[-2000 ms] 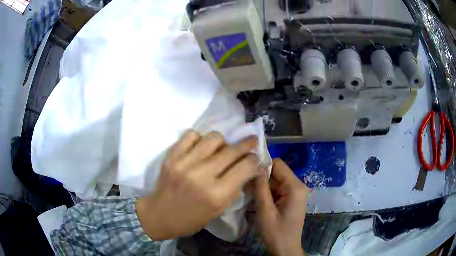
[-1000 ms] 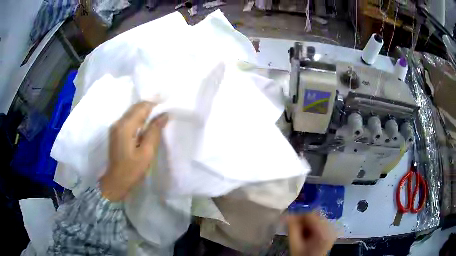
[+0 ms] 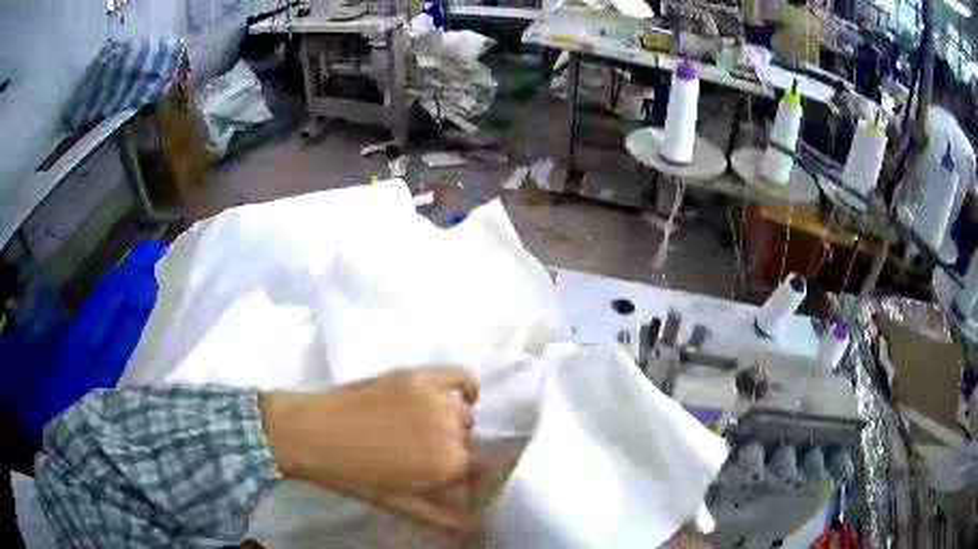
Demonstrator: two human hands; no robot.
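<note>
White fabric (image 3: 365, 273) lies bunched in a large heap across the middle, and a loose flap of it spreads right in front of the overlock machine (image 3: 702, 391). My left hand (image 3: 375, 434), in a checked sleeve, is closed at the near part of the white fabric and seems to grip it; its fingertips are blurred and partly hidden. My right hand cannot be made out. The needle area is hidden behind the cloth. The tension dials (image 3: 783, 461) show at the lower right.
Thread cones (image 3: 679, 118) stand on round holders at the upper right. Two small spools are behind the machine. Red scissors handles (image 3: 834, 539) are cut off by the bottom edge. Blue material (image 3: 80, 338) is at the left. Other work tables and cloth piles stand beyond, with a person at the far right.
The view has tilted up, showing more of the room. The white fabric has come off the needle area into a heap. My left hand has moved right across it since one second ago; my right hand has gone from sight.
</note>
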